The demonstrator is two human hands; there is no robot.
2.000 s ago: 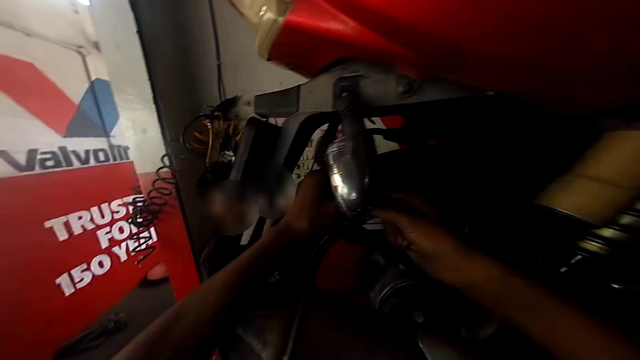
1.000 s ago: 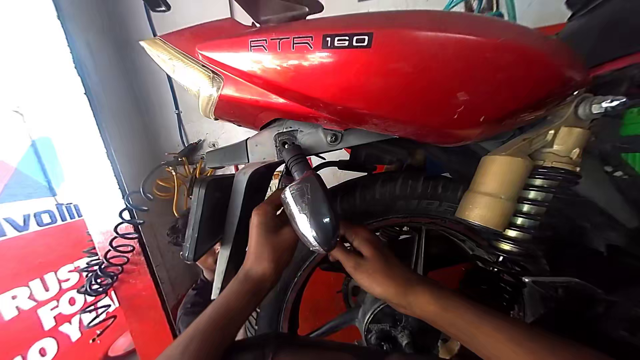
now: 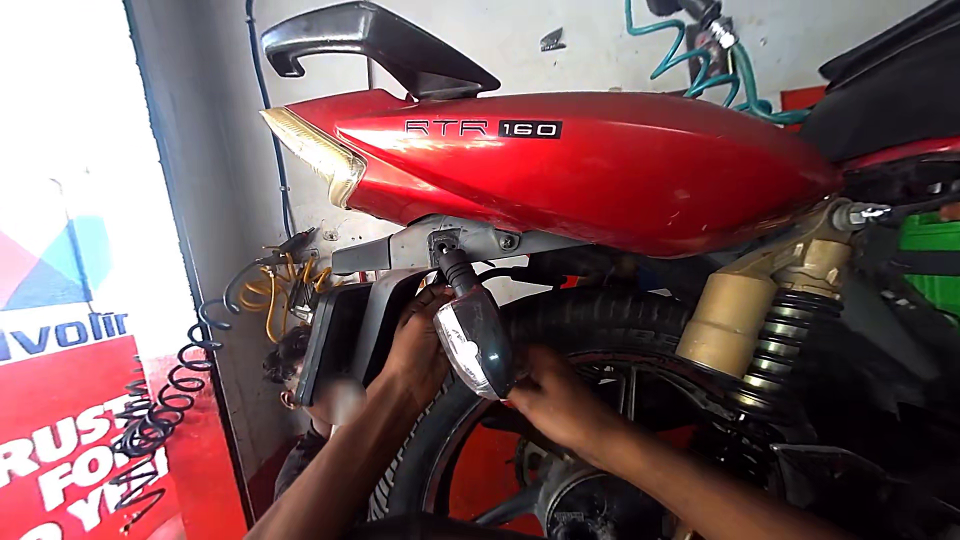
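Note:
A rear turn signal [image 3: 476,345] with a dark housing and a clear lens hangs at a slant from the grey bracket [image 3: 420,247] under the red tail panel [image 3: 585,165] of a motorcycle. Behind its upper left side is my left hand [image 3: 421,337], fingers bent and partly hidden by the signal. My right hand [image 3: 551,397] is at the signal's lower end, its fingertips close together near the tip; whether they grip it is hidden. The rear tyre [image 3: 592,311] stands just behind both hands.
A black mudguard [image 3: 394,307] hangs left of my left hand, with another person [image 3: 300,405] behind it. The gold and black shock absorber [image 3: 780,337] is at right. A coiled black hose [image 3: 176,375] and yellow coiled tubing [image 3: 274,300] hang by the wall. The grab rail [image 3: 375,45] is above.
The picture was dark two seconds ago and is bright now. The view has shifted, showing the grab rail. Both hands stay around the turn signal.

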